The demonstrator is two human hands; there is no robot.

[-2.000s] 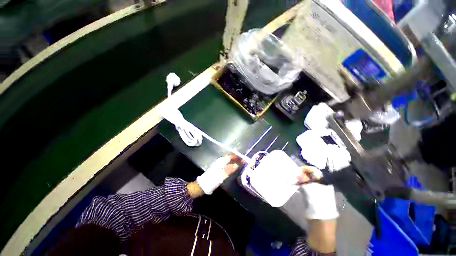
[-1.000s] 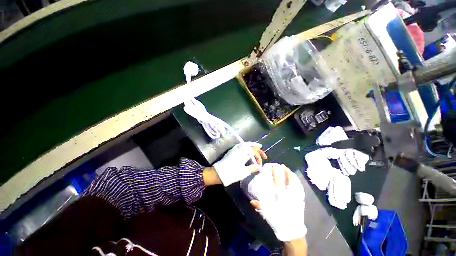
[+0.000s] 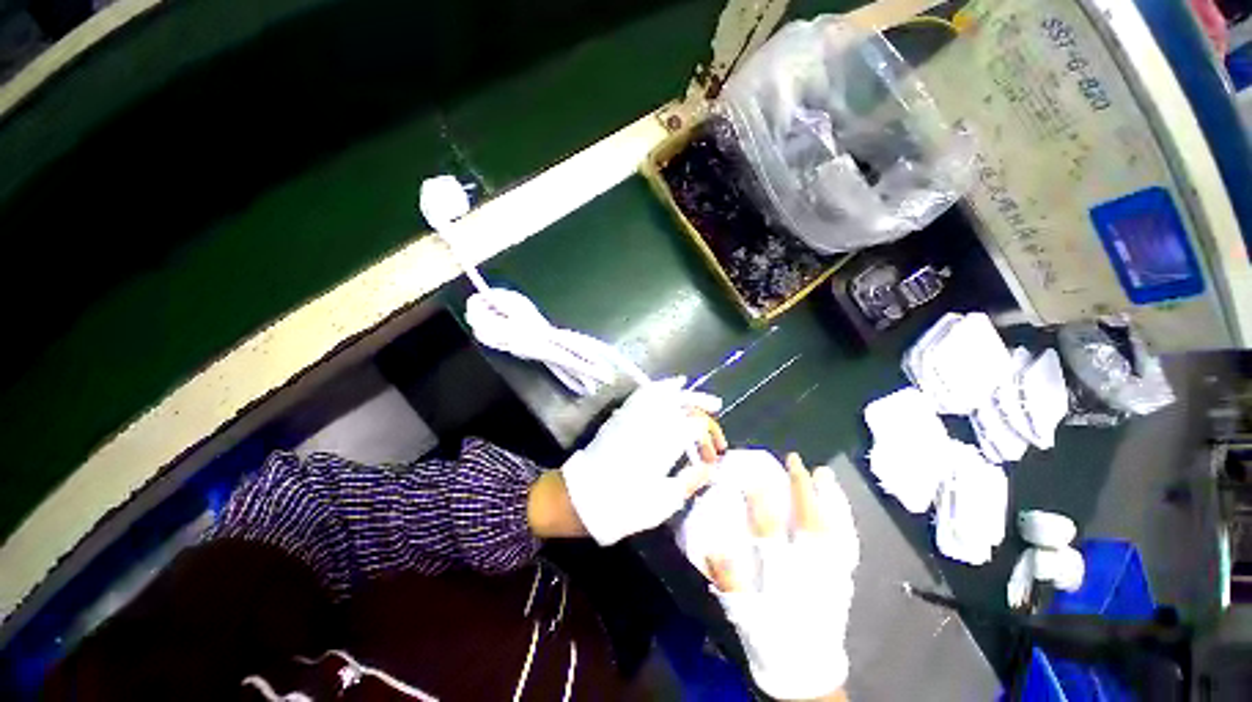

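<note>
A white rounded unit (image 3: pixel 742 473) lies at the front of the bench, mostly hidden under my right hand. My right hand (image 3: pixel 796 576), in a white glove with bare fingertips, is laid over its top and grips its sides. My left hand (image 3: pixel 639 460), gloved the same way, is at the unit's upper left edge, where the cord enters. The bundled white power cord (image 3: pixel 542 343) runs up and left from there, and its plug (image 3: pixel 444 202) rests at the conveyor rail. The inside of the unit is hidden.
White covers (image 3: pixel 968 501) are piled right of the unit, with smaller white parts (image 3: pixel 1048 531) below. A yellow-edged tray (image 3: pixel 773 310) of small black parts, a clear plastic bag (image 3: pixel 851 151), a dark tray (image 3: pixel 886 295) and a large cream box (image 3: pixel 1050 137) stand behind. Blue bins (image 3: pixel 1105 603) are lower right.
My right hand has moved from the cover's right edge to over the unit's top, and the cover now sits closer over the housing. The screwdriver arm at right has left its earlier place. The view has shifted.
</note>
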